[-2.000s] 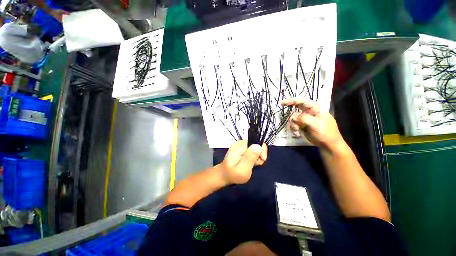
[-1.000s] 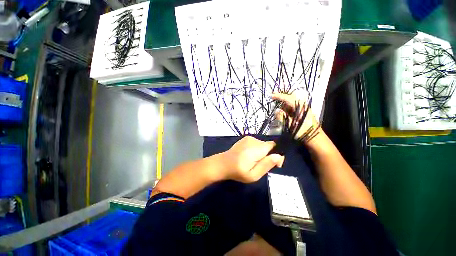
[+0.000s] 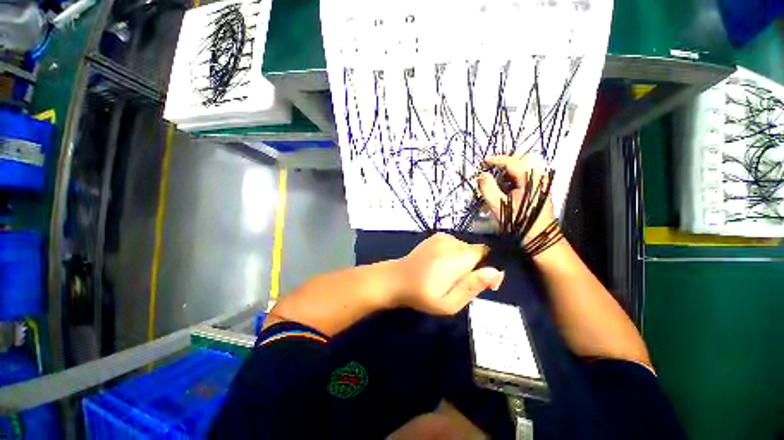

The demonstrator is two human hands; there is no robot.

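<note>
A white carrier sheet (image 3: pixel 468 34) lies in front of me, its near edge at my lap. A row of black lead pairs hangs in V shapes across it. My left hand (image 3: pixel 449 273) is closed around a bundle of black lead wires (image 3: pixel 518 219), whose free ends fan to the right across my right hand and wrist. My right hand (image 3: pixel 516 185) is over the sheet's lower right part, behind the fanned wires. Its thumb and index finger are curled close together at a lead; the tips are too small to tell clearly.
Stacked carrier sheets with black leads stand at the left (image 3: pixel 193 86) and at the right (image 3: pixel 713 172). Blue bins (image 3: pixel 163 391) are at the lower left and left edge. A metal bench frame (image 3: pixel 662 73) runs behind the sheet. A badge (image 3: pixel 503 339) hangs on my chest.
Two seconds ago the bundle pointed up over the sheet; my left hand has since turned it right, across my right hand. My right thumb and index finger have since closed together.
</note>
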